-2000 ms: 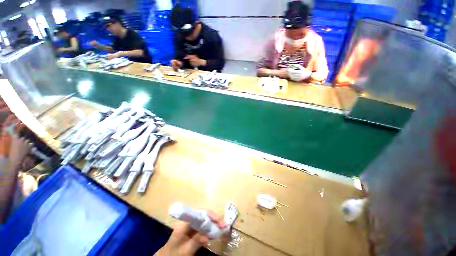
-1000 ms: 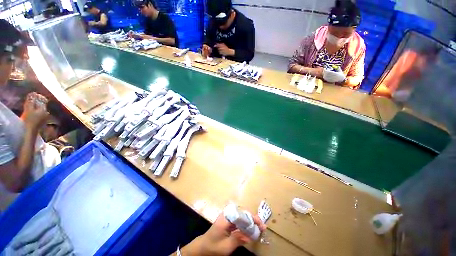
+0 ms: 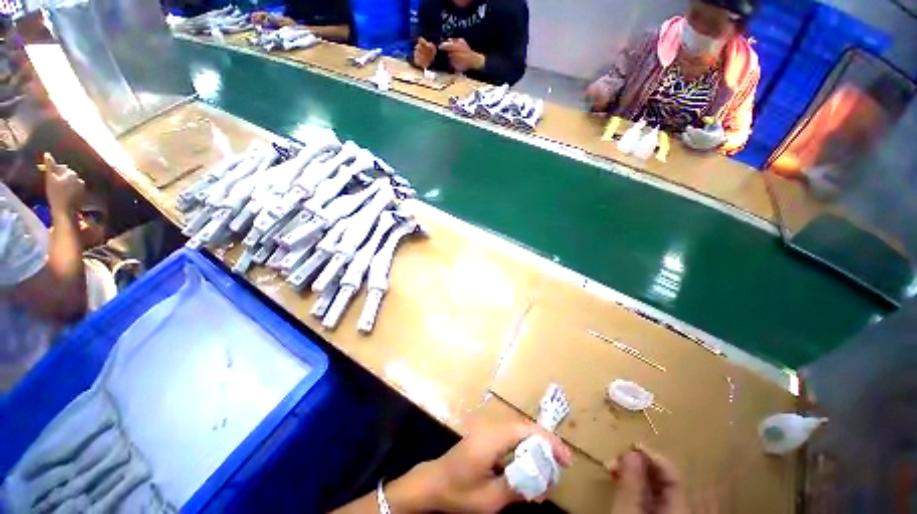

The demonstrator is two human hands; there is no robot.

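Observation:
My left hand (image 3: 481, 464), with a bracelet at the wrist, holds a pale grey limb part (image 3: 533, 468) over the bench edge at bottom centre. Its thick end faces me and its splayed toed end (image 3: 553, 407) points away, over the cardboard. My right hand (image 3: 644, 484) is at the bottom edge, partly cut off and blurred, just right of the limb part and apart from it. Its fingers are bent together; whether they hold something small cannot be told. A white glue dish (image 3: 630, 395) with thin sticks beside it lies beyond my right hand.
A limb pile (image 3: 302, 216) lies on the cardboard-covered bench (image 3: 442, 311). Thin sticks (image 3: 625, 349) and a white glue bottle (image 3: 789, 432) lie right, near a grey panel. A blue crate (image 3: 216, 361) with limbs stands left. Beyond the green belt (image 3: 503, 221) several people work; another person sits left.
My right hand has come into view at the bottom. The limb part in my left hand now has its thick end towards me. The camera view has shifted.

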